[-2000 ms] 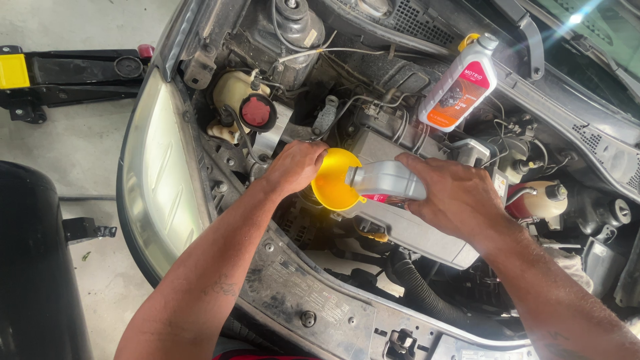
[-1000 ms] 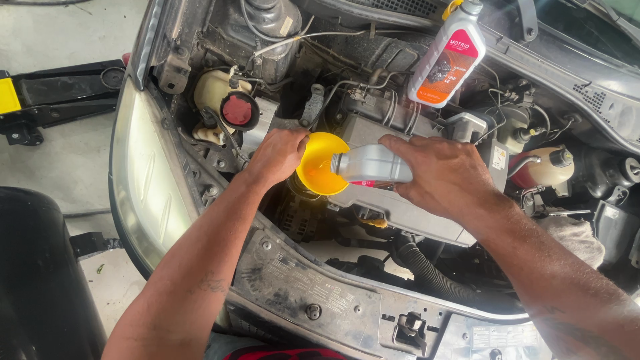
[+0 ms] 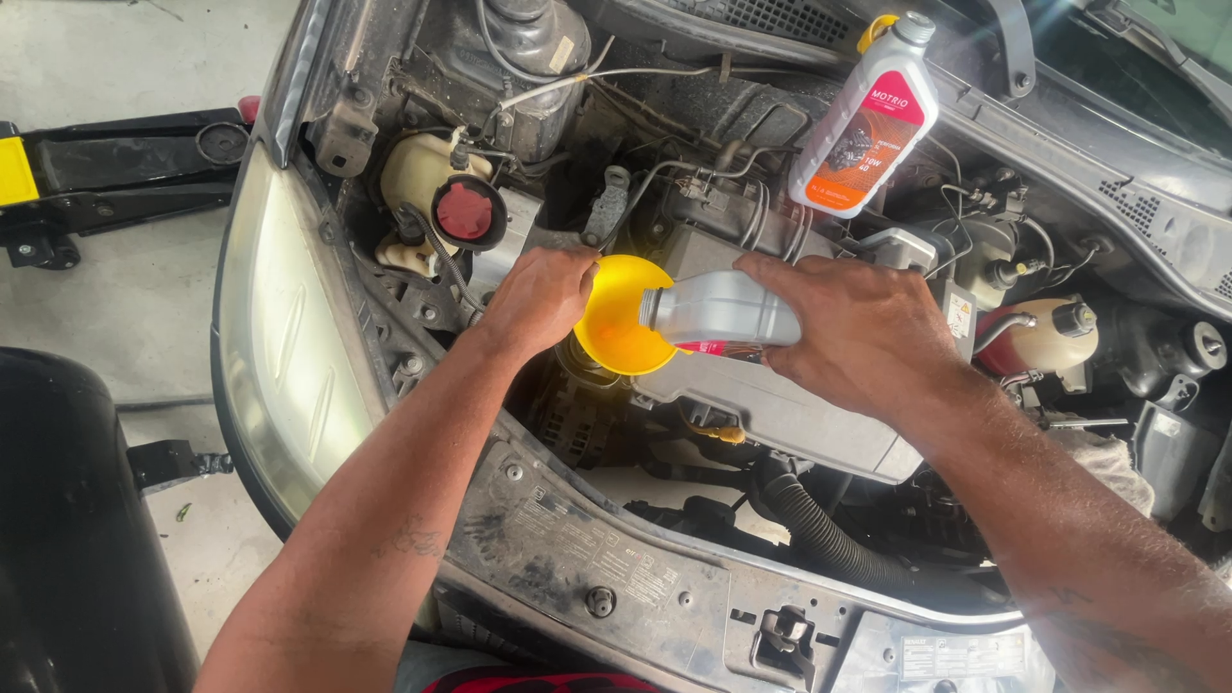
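Note:
My left hand (image 3: 545, 300) grips the left rim of a yellow plastic funnel (image 3: 630, 337) over the engine bay. In my right hand (image 3: 852, 332) is a grey plastic oil bottle (image 3: 727, 310), tipped on its side with its uncapped neck over the funnel's right edge. The inside of the funnel looks orange at its middle; a stream of oil cannot be made out. The funnel's spout is hidden. A second Motrio oil bottle (image 3: 866, 125), without a cap on its neck, stands behind the grey engine cover (image 3: 780, 395), a yellow piece beside its top.
A cream reservoir with a red cap (image 3: 466, 210) sits left of the hands, a coolant tank (image 3: 1044, 337) at the right. A ribbed hose (image 3: 833, 539) runs below the engine cover. The headlight (image 3: 298, 327) and front panel (image 3: 587, 568) edge the bay. A black jack (image 3: 125, 168) stands left.
Both hands keep their hold on the funnel and the tipped bottle. Nothing else has plainly moved; the view has shifted slightly.

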